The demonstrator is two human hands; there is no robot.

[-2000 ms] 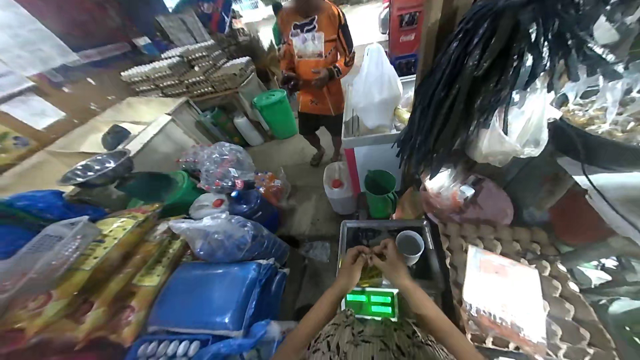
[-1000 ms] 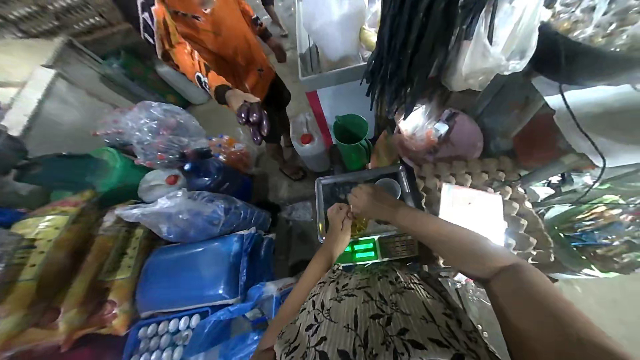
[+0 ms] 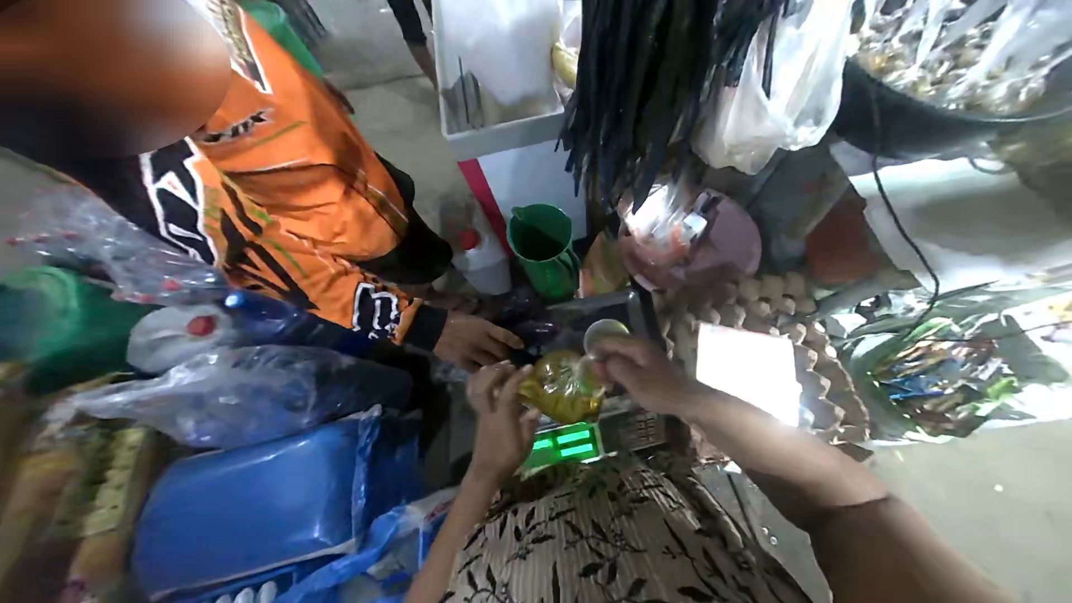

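Between my hands is a clear plastic bag of yellow liquid [image 3: 563,387], above the green lit display of a digital scale [image 3: 563,445]. My left hand [image 3: 501,410] has its fingers at the bag's left side. My right hand [image 3: 632,368] is closed at the bag's right side, beside a white cup [image 3: 605,333]; whether it also touches the cup I cannot tell. Another person's hand [image 3: 476,339] reaches over the scale's dark tray [image 3: 632,311] from the left, next to dark purple eggplants [image 3: 536,331].
A person in an orange jersey [image 3: 293,184] leans in at the left. Beyond the scale stand a green pitcher [image 3: 543,243] and a white jug with a red cap [image 3: 484,264]. Egg trays [image 3: 825,377] lie at the right, a blue plastic container [image 3: 251,502] at the left.
The person in orange has come closer, and their hand has moved to the scale's tray. Eggplants seen in that hand earlier are now at the tray. The bag between my hands shows more plainly.
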